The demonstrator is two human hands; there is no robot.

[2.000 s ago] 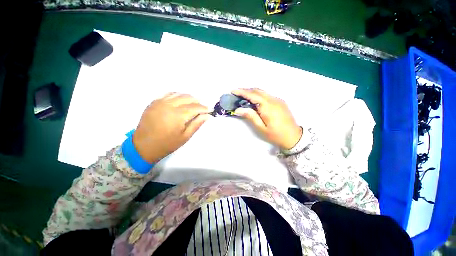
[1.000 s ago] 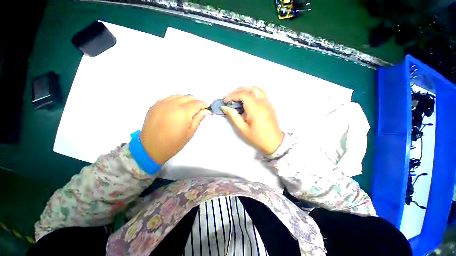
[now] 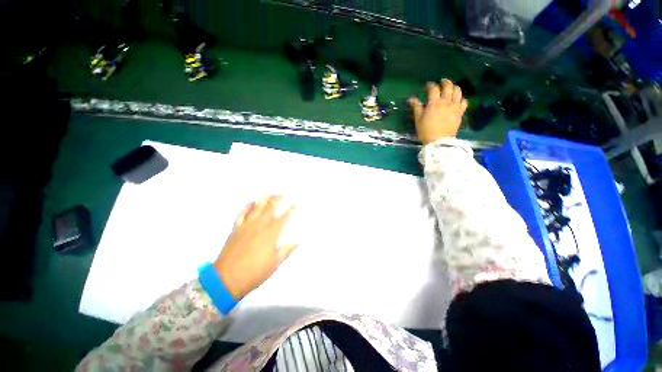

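Observation:
My left hand (image 3: 254, 247) lies over the white paper (image 3: 348, 240), fingers apart, with nothing seen in it. My right hand (image 3: 440, 112) is stretched out over the green conveyor belt (image 3: 254, 91), fingers apart, beside dark pieces; no held thing shows. Small circuit boards with yellow parts stand on the belt, one (image 3: 372, 107) just left of my right hand, another (image 3: 332, 83) further left. A black adapter housing (image 3: 141, 164) lies at the paper's upper left corner. A second housing (image 3: 72, 229) sits on the green bench left of the paper.
A blue bin (image 3: 623, 290) at the right holds black corded parts on a white lining. The belt's pale worn edge (image 3: 239, 120) runs beyond the paper. Dark pieces (image 3: 515, 105) lie on the belt right of my hand. Metal bars stand at the upper right.
The dark grey rounded piece has left my fingers and is not seen. My right hand has moved forward and right over the belt. My left hand has opened. The view has tilted up.

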